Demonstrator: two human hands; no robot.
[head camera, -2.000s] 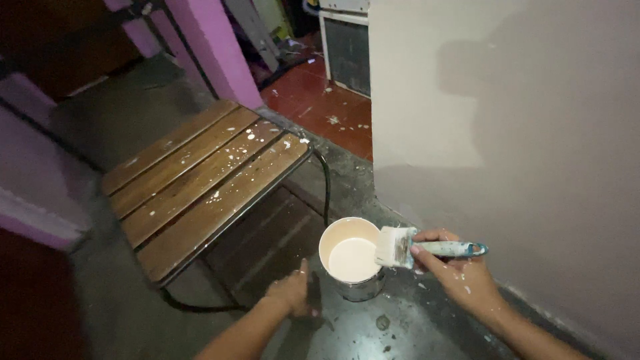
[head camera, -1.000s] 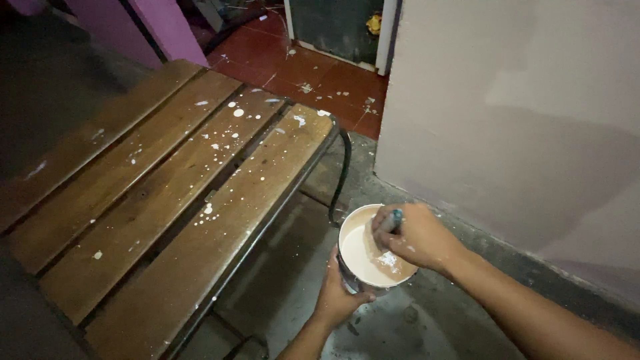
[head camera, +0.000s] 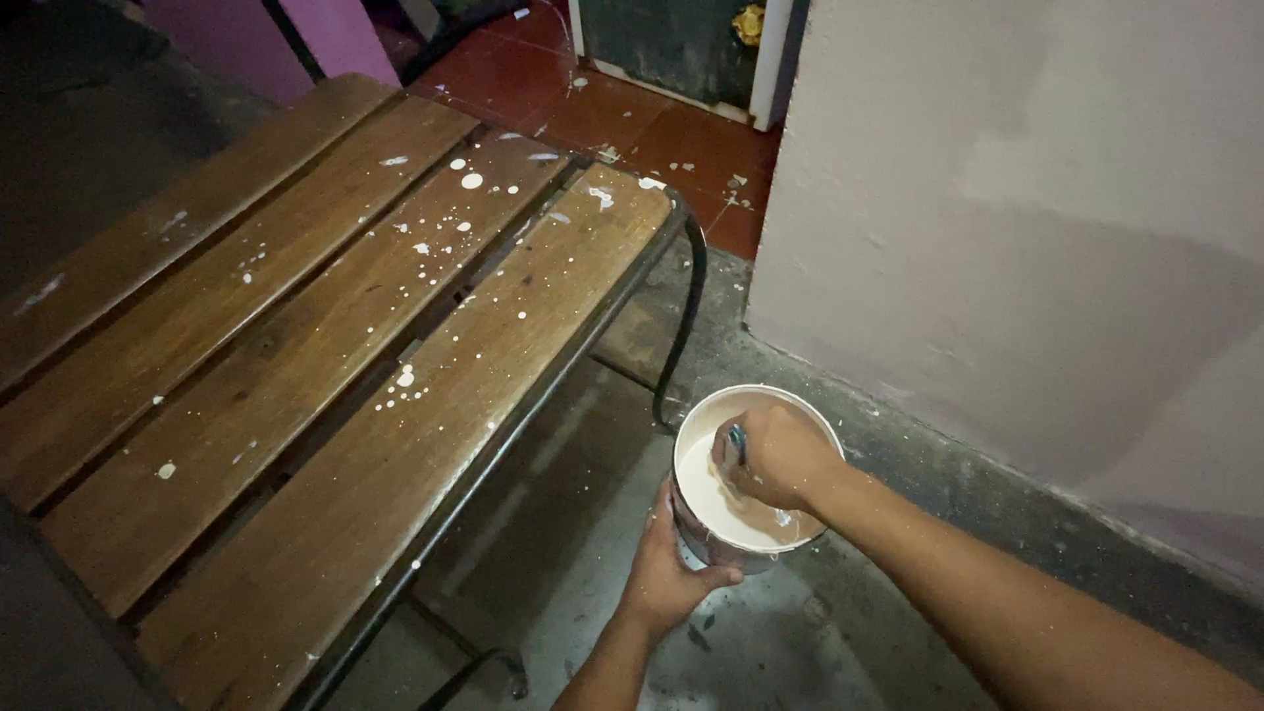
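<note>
A round bucket of off-white paint stands low beside the slatted seat. My left hand grips its near left side, thumb toward the front and fingers partly hidden behind the wall. Inside the rim, my right hand is closed around a paintbrush; only the end of the handle and a little below it show, and the bristles are hidden by the hand and the paint.
A wooden slatted seat with a dark metal frame, spattered with white paint, fills the left. At right rises a patchy pale wall. Behind lie red floor tiles with paint spots and a dark panel in a white frame.
Two seconds ago the brush was held at the bucket's right rim and my left hand was apart from the bucket. Now the left hand grips the bucket and the brush is inside. The view has moved closer.
</note>
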